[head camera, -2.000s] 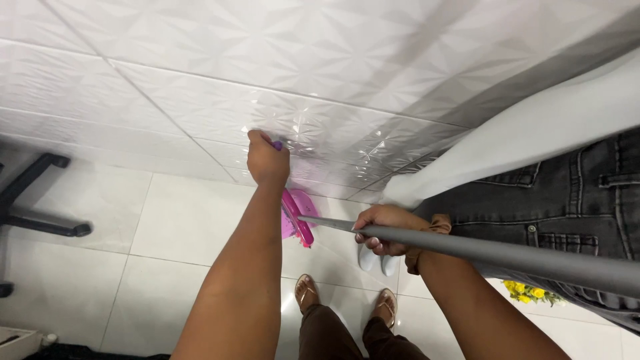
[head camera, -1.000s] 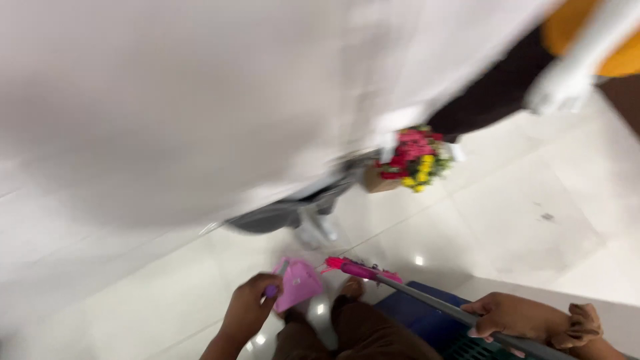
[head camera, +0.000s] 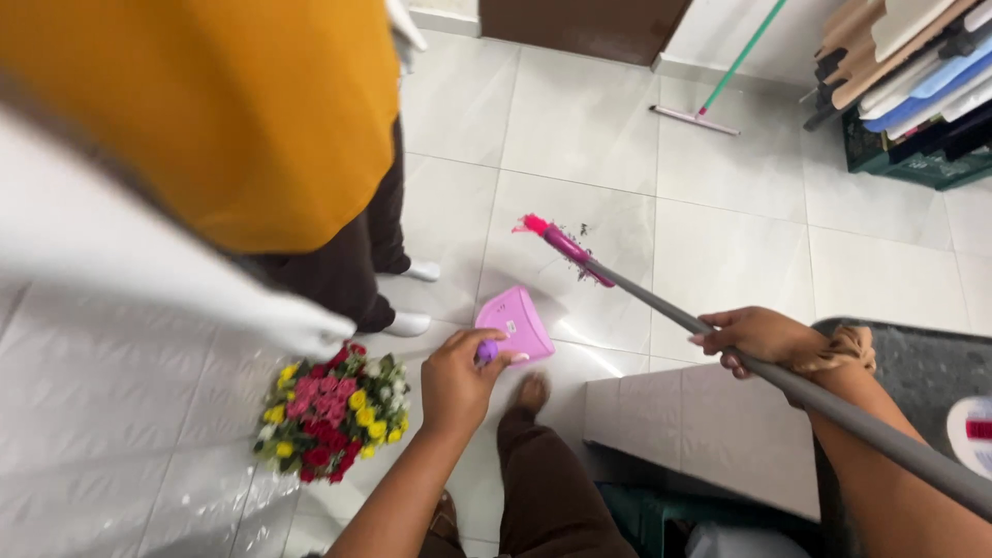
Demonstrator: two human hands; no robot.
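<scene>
My left hand [head camera: 465,376] grips the purple handle end of a pink dustpan [head camera: 518,322], whose pan is just beyond my fingers, low over the tiled floor. My right hand [head camera: 748,337] is closed around the grey pole of a broom [head camera: 572,249] with a magenta head and bright pink bristles. The broom head is on the floor beyond the dustpan, apart from it. Dark bits of debris [head camera: 583,229] lie along the far side of the head.
At left stand a mannequin in a mustard top [head camera: 310,139] and a bouquet of artificial-looking flowers [head camera: 329,411]. A dark-topped counter [head camera: 899,364] is at right. Farther off are a floor squeegee [head camera: 697,120], a brown door [head camera: 581,27] and a green crate [head camera: 891,159] below fabrics.
The view has swung from the textured wall to open floor. The dustpan and broom, close together two seconds ago, are now apart, still in my hands.
</scene>
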